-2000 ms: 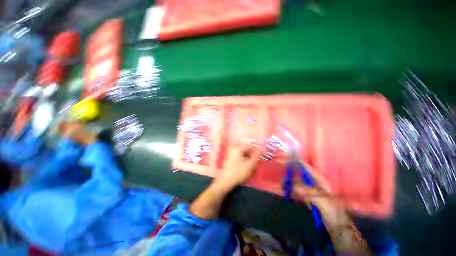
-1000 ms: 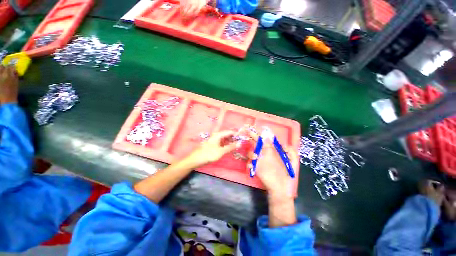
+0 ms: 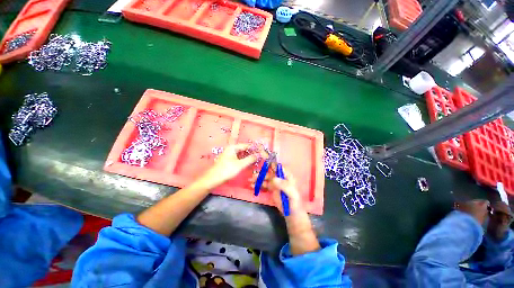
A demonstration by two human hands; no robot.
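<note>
A salmon-red tray (image 3: 186,135) with four compartments lies before me. My left hand (image 3: 232,164) holds a small silver frame (image 3: 256,147) by its end over the third compartment. My right hand (image 3: 286,190) grips blue-handled nippers (image 3: 263,177); their short silver jaws are at the frame, and the fine contact is too small to tell. Silver frames with parts (image 3: 147,138) lie heaped in the far-left compartment. A few tiny bits (image 3: 217,150) lie in the second compartment.
Tangled silver loops (image 3: 350,169) lie right of the tray. More metal heaps (image 3: 34,115) lie left. Another red tray (image 3: 197,25) is at the back. A grey metal bar (image 3: 451,126) slants in from the right. Blue-sleeved people are at both sides; red multi-pocket trays (image 3: 484,140) stand right.
The view has steadied and shifted, so the tray sits further left than one second ago. The nippers' handles are closer together, and their jaws have come to the frame in my left hand.
</note>
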